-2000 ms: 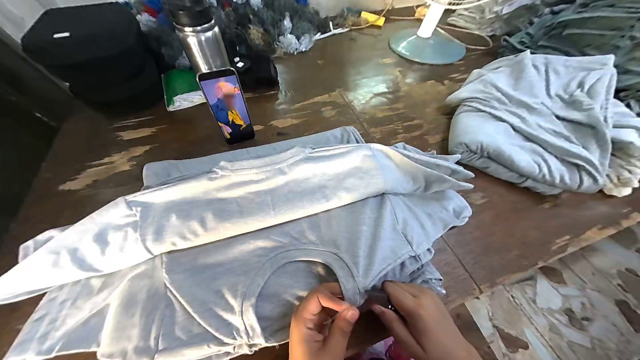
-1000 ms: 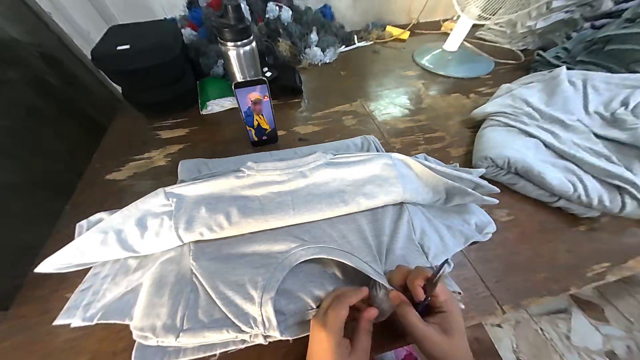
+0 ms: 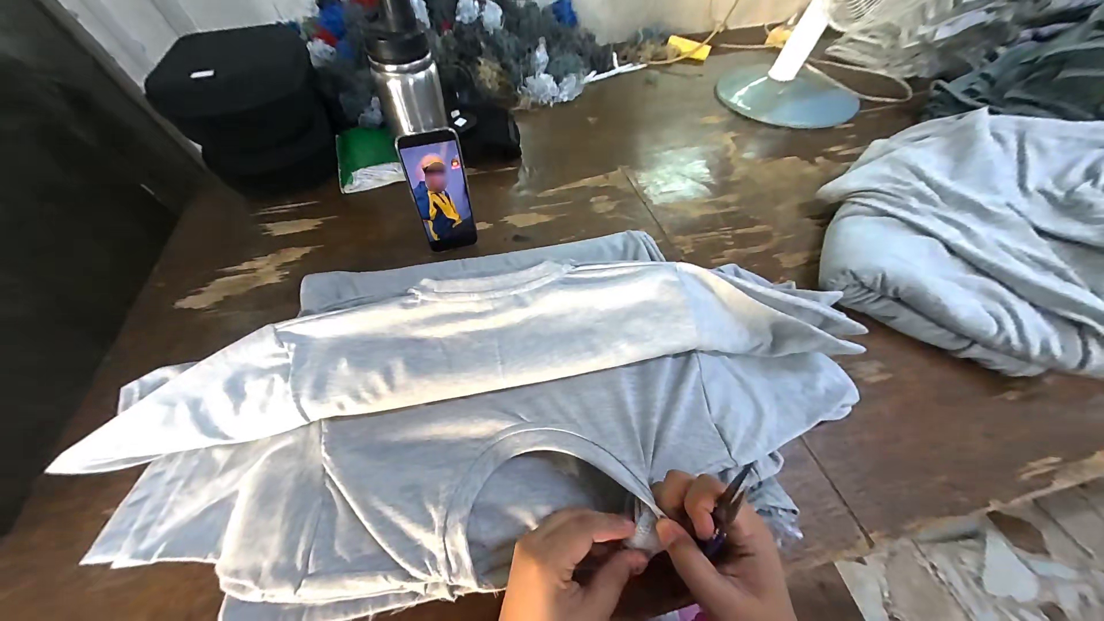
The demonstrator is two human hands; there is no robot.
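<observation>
Light grey T-shirts lie stacked on the worn wooden table, and the front one (image 3: 535,397) has its round neckline toward me. My left hand (image 3: 569,561) pinches a bit of fabric inside the neck opening. Close beside it, my right hand (image 3: 720,543) holds the neckline edge between thumb and finger. A small dark pointed tool, perhaps thread snips (image 3: 731,500), is also held in my right hand, its tip pointing up. Behind lies a folded grey shirt (image 3: 500,336) across the stack.
A phone (image 3: 438,190) leans on a steel bottle (image 3: 410,95) behind the shirts. Black cases (image 3: 241,103) stand at back left, fabric scraps (image 3: 517,52) behind. A fan base (image 3: 787,93) and a grey garment pile (image 3: 975,241) are at right. The table edge (image 3: 940,522) runs at lower right.
The dark tool in my right hand now shows above the fingers; two seconds ago it was barely visible. Both hands stay at the neckline's right side. The view has shifted a little.
</observation>
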